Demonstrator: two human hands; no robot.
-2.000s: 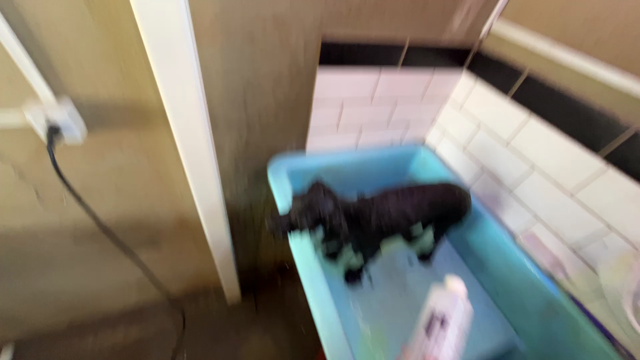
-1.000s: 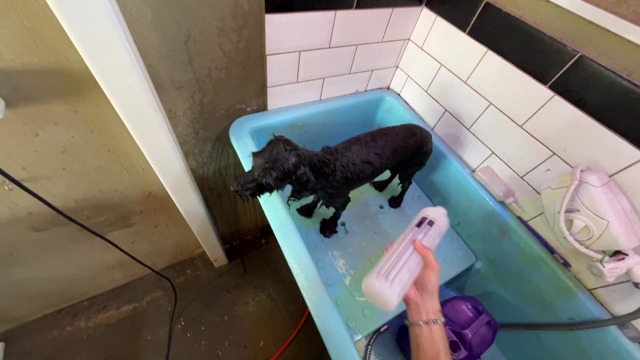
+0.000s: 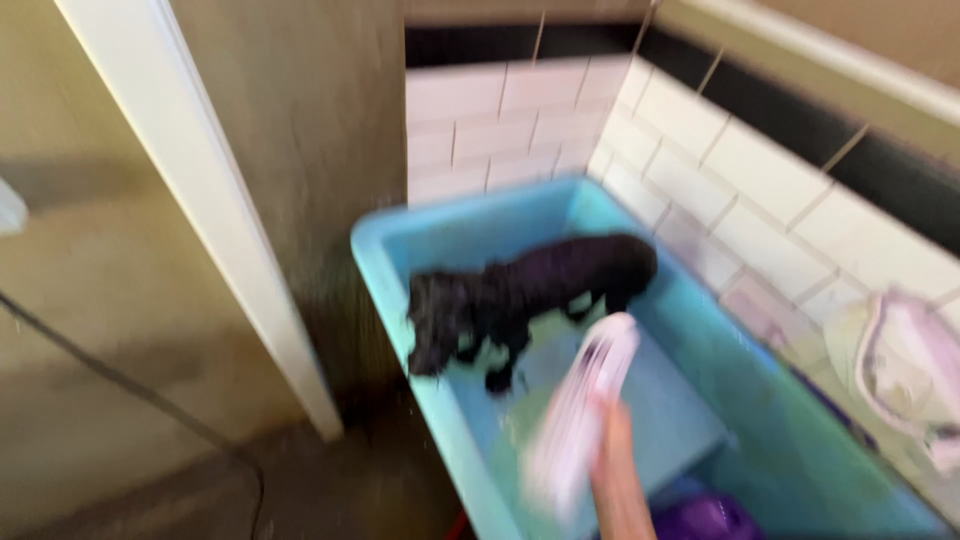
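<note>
A wet black dog (image 3: 540,292) stands in a blue tub (image 3: 442,442), its head lowered at the tub's left rim. My right hand (image 3: 613,442) grips a blurred white bottle (image 3: 581,420) bearing dark writing, held over the tub in front of the dog without touching it. The bottle is tilted, its narrower end toward the dog. Below my wrist, part of a purple object (image 3: 705,517) shows inside the tub. My left hand is out of the frame.
White tiles (image 3: 772,202) with a black band line the wall behind the tub. On the right ledge lie a pinkish-white looped item (image 3: 911,367) and a thin purple object (image 3: 832,405). A black cable (image 3: 142,390) hangs at the left, beside a white post (image 3: 202,202).
The dog's head has dropped lower since one second ago. My hand still holds the bottle over the tub. The view has shifted and blurred.
</note>
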